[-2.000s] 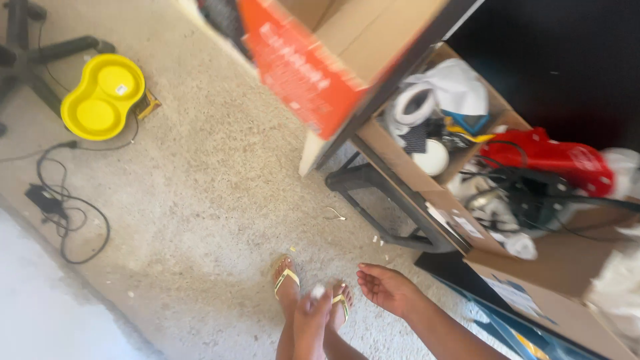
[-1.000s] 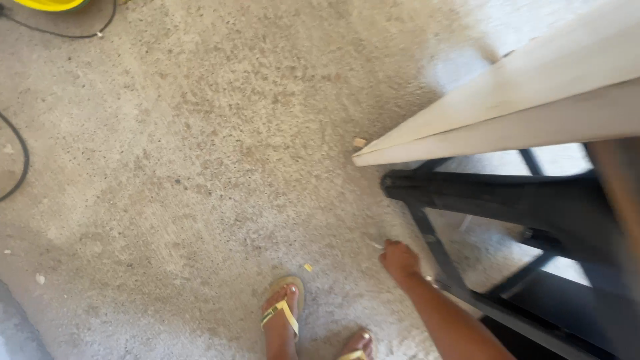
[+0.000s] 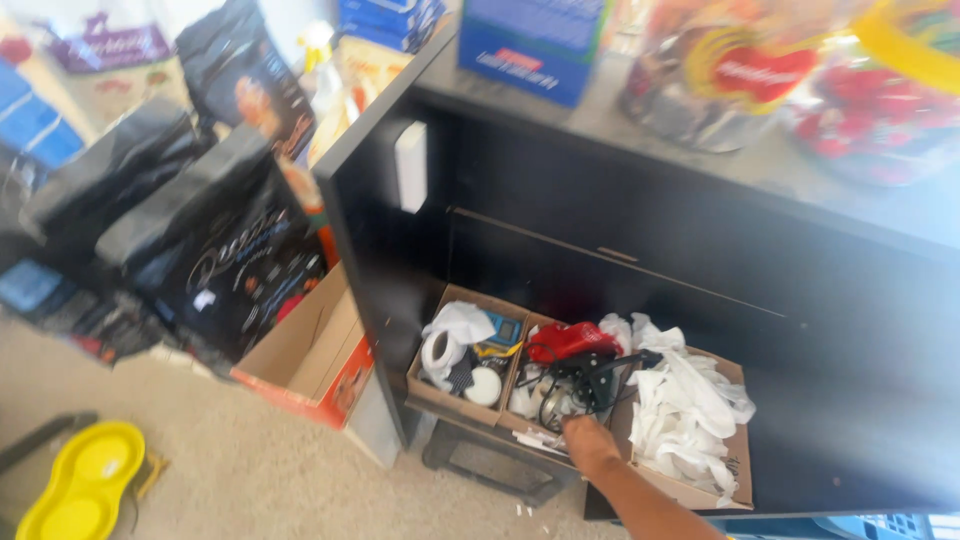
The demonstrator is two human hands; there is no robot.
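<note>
My right hand reaches to the front edge of the middle cardboard box on the shelf of a black cabinet; its fingertips are hidden, so whether it holds anything is unclear. That box contains a red plastic item, black cables and small parts. Beside my hand, thin white pieces lie along the box's front edge. To the left, another box holds a white roll, a blue device and a round white lid. White plastic bags fill the box on the right. My left hand is out of view.
An open orange cardboard box stands left of the cabinet's side panel, near large black bags. A yellow double bowl is on the floor. Clear jars and a blue box stand on the cabinet top. Below is a black frame.
The view has swung from the floor up to the cabinet. One second ago my right hand was low near the floor with a small thin item; now it is at the middle box.
</note>
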